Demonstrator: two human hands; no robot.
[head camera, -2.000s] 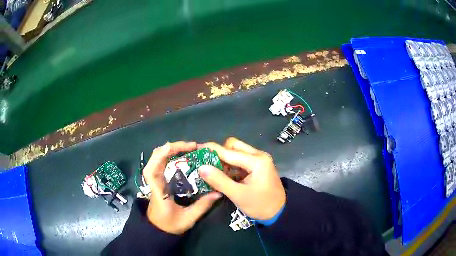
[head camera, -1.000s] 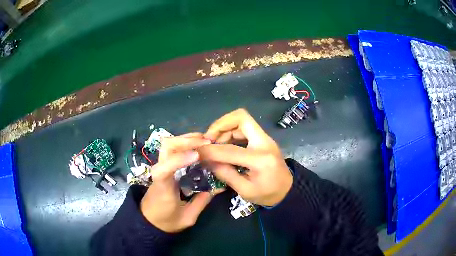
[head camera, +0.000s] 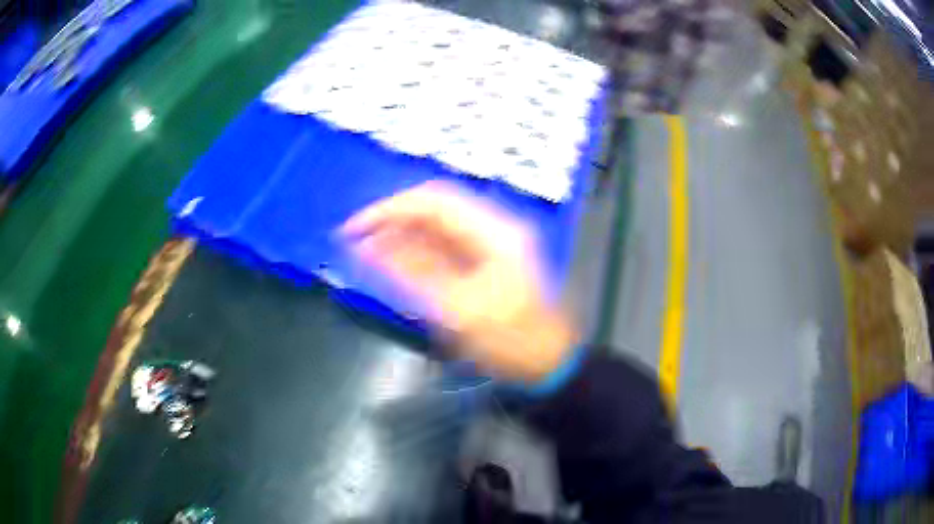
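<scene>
My right hand (head camera: 461, 266) is blurred and raised over the blue corrugated sheet (head camera: 277, 184), its fingers curled. I cannot tell whether it holds anything. A blue band shows at its wrist. White housings (head camera: 451, 87) lie in rows on the far part of the sheet. A wired subassembly (head camera: 169, 394) lies on the dark green bench at the left, and part of another one (head camera: 193, 515) shows at the bottom edge. My left hand is not in view.
The green belt (head camera: 92, 225) with its worn brown edge (head camera: 128, 333) runs along the left. Another blue sheet with parts (head camera: 82, 72) is at the upper left. A grey aisle with a yellow line (head camera: 673, 256) is at the right. A blue object (head camera: 899, 450) is at the lower right.
The view has swung right towards the blue sheets and the aisle. My hands have come apart; my right hand is now over the sheet, and my left hand has left the picture.
</scene>
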